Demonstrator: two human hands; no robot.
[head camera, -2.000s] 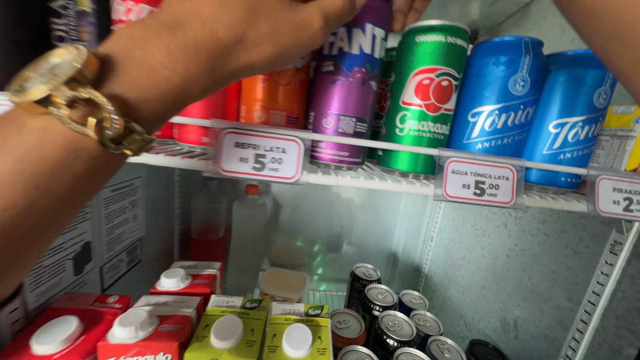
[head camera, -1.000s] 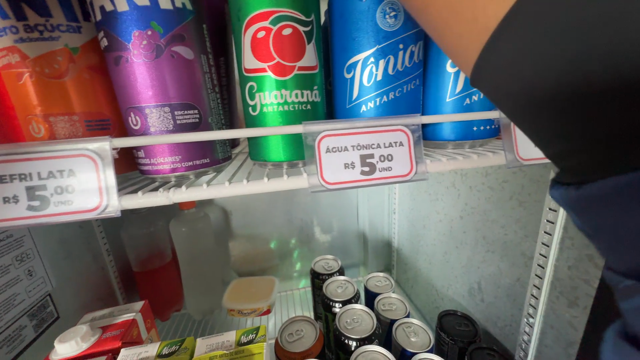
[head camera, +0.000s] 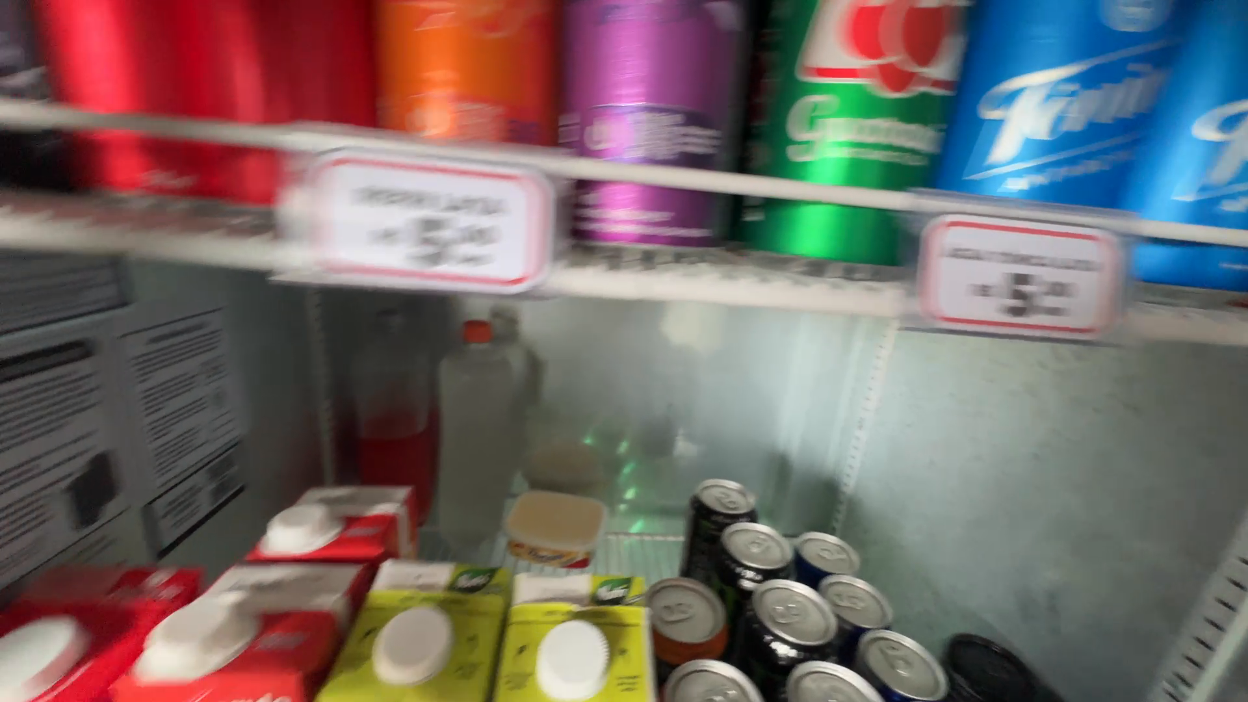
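Neither my left hand nor my right hand shows in the head view, so what they hold is hidden. Across the top, blurred by motion, stand red cans (head camera: 214, 97), an orange can (head camera: 468, 73), a purple can (head camera: 653, 117), a green guaraná can (head camera: 848, 136) and blue tonic water cans (head camera: 1063, 107) on a white wire shelf (head camera: 721, 283). Two price tags hang on its front, a left one (head camera: 434, 222) and a right one (head camera: 1019, 278).
Below are red cartons (head camera: 292, 643), yellow-green cartons (head camera: 414, 639) with white caps, several dark cans (head camera: 788, 619), a lidded plastic tub (head camera: 556, 526) and a clear bottle (head camera: 478, 429) with an orange cap. A slotted metal rail (head camera: 1204, 624) runs at the right.
The arm and dark sleeve at the right one second ago are out of view now. Two seconds ago a hand with a gold watch was before the upper cans. The view has shifted.
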